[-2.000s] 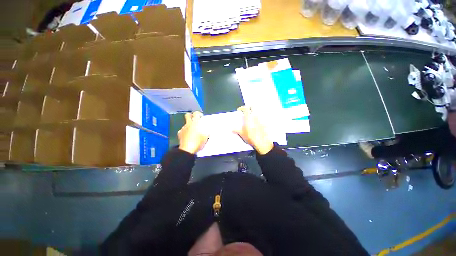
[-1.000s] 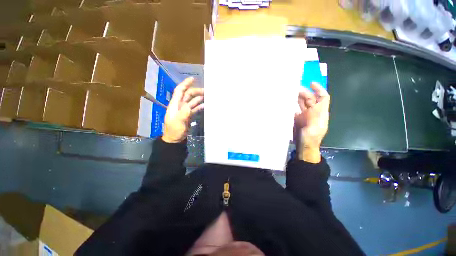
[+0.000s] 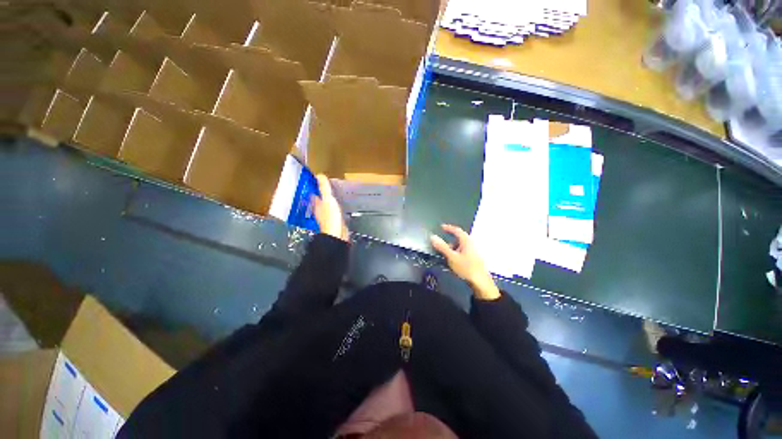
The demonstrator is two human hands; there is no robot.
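Observation:
An erected carton [image 3: 356,137], brown inside, stands open at the right front end of the block of open cartons, a whitish panel [image 3: 370,197] at its near side. My left hand [image 3: 331,210] is at its front left corner, fingers against the blue side of the neighbouring carton [image 3: 300,193]; whether it grips anything is hidden. My right hand [image 3: 463,259] is empty, fingers apart, over the bench's front edge. Right of it lies a fanned pile of flat cartons [image 3: 510,197], white with blue panels.
Open cartons [image 3: 163,129] fill the left of the green bench [image 3: 656,214]. The yellow-brown shelf [image 3: 592,64] behind holds stacked white flats [image 3: 514,19] and clear plastic containers [image 3: 712,64]. A brown shipping carton [image 3: 107,356] with white boxes is at lower left.
The white carton between my hands is no longer there; an open carton now stands at the block's right front. My left hand moved against the cartons, my right hand lowered and moved left. The view shifted.

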